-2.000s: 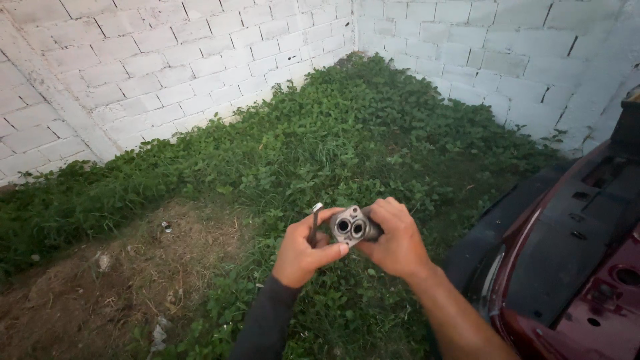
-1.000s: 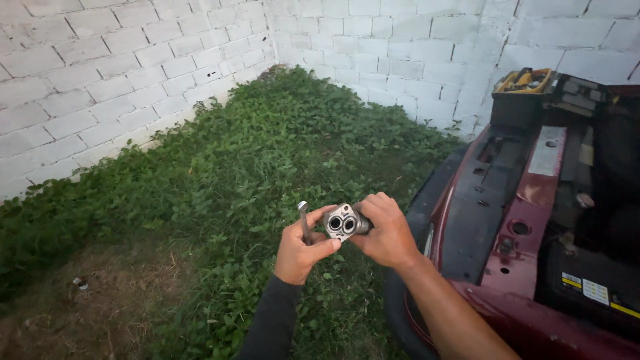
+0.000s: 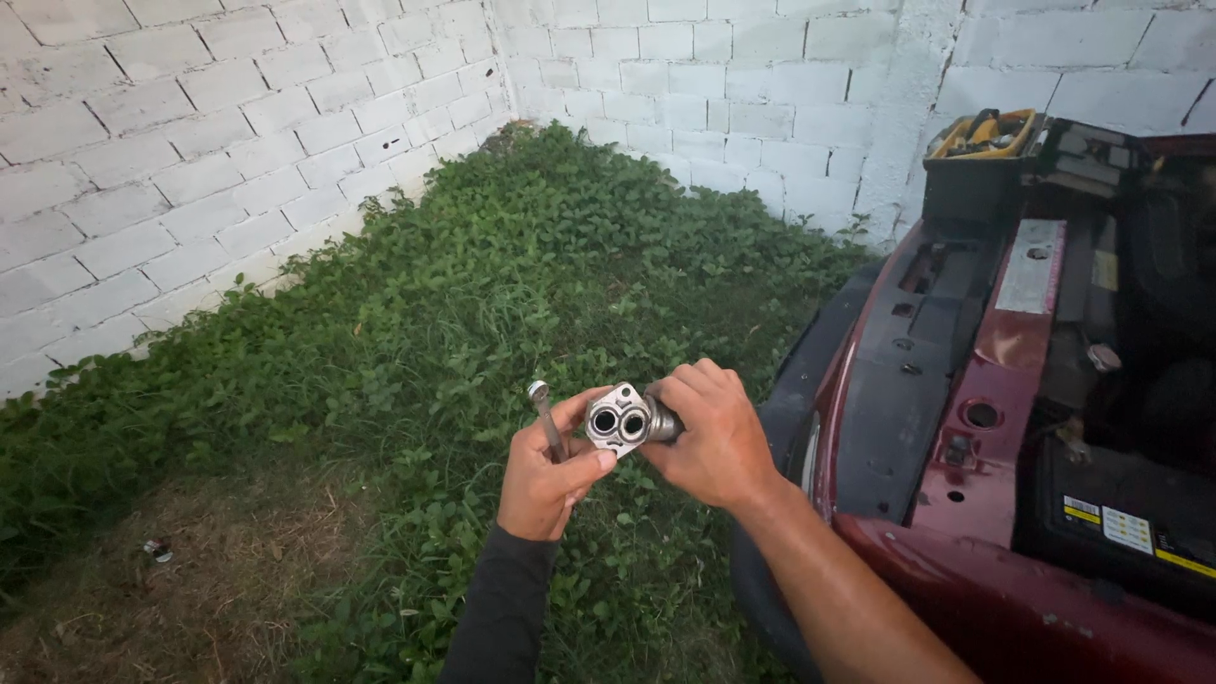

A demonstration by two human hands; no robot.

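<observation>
Between my two hands is a metal car part with a two-hole flange (image 3: 619, 421), its flange face turned toward me. My left hand (image 3: 549, 475) grips the flange's left side, thumb at its lower edge, and also holds a slim metal wrench (image 3: 548, 423) that stands upright between thumb and fingers. My right hand (image 3: 712, 432) is closed around the part's ribbed cylindrical body (image 3: 663, 421) on the right; its far end is hidden by the fingers.
On the right stands a dark red car (image 3: 983, 475) with its engine bay exposed and a battery (image 3: 1111, 503) inside. A black and yellow tool box (image 3: 978, 185) rests on its front. Green plants (image 3: 570, 266) cover the ground before white block walls (image 3: 237, 142).
The view has swung right, bringing in more of the car and the tool box. The wrench in my left hand stands more upright than before. Both hands keep hold of the metal part.
</observation>
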